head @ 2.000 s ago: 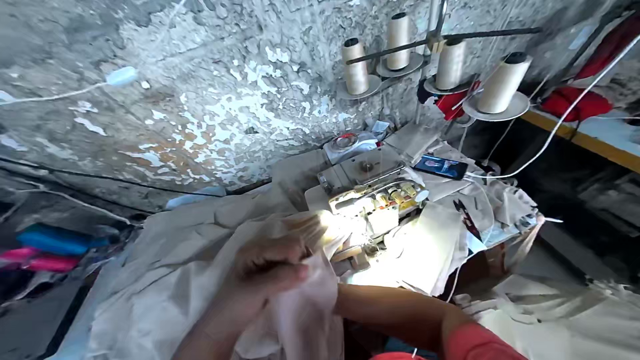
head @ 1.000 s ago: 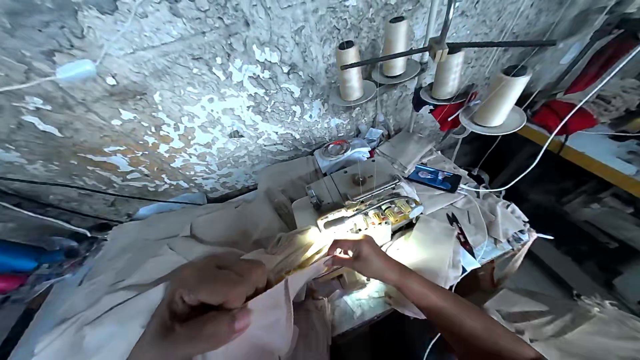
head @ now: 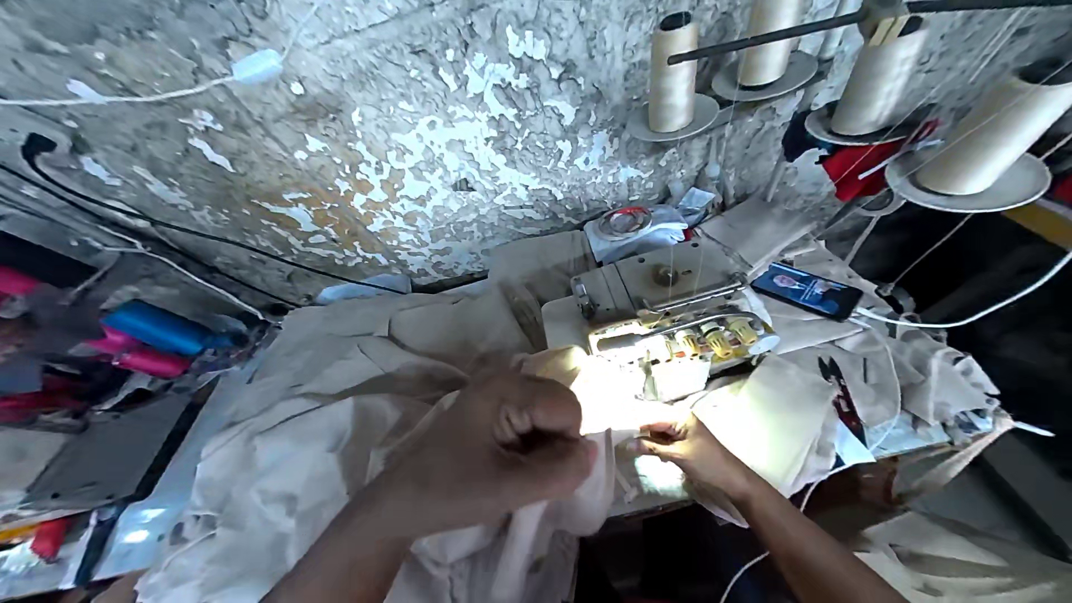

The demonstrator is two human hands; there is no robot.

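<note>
Beige fabric (head: 335, 419) lies in loose folds over the left part of the table and hangs down at the front. My left hand (head: 511, 444), slightly blurred, is closed on the fabric just left of the lit sewing area. My right hand (head: 682, 440) pinches an edge of the fabric between thumb and fingers, below the head of an overlock sewing machine (head: 670, 285). Strong light washes out the machine's needle area, so the stitching point cannot be made out. Yellowish dials (head: 720, 339) sit along the machine's front.
Cream thread cones (head: 672, 75) stand on a rack at the upper right. A smartphone (head: 806, 289) and thread snips (head: 842, 398) lie right of the machine, with a white cable (head: 963, 322) nearby. Blue thread (head: 159, 327) is at the left. A rough wall (head: 419, 151) rises behind.
Two seconds ago my right hand was not visible, only the forearm; one second ago it was up by the machine, and now it is lower. The left hand remains on the fabric.
</note>
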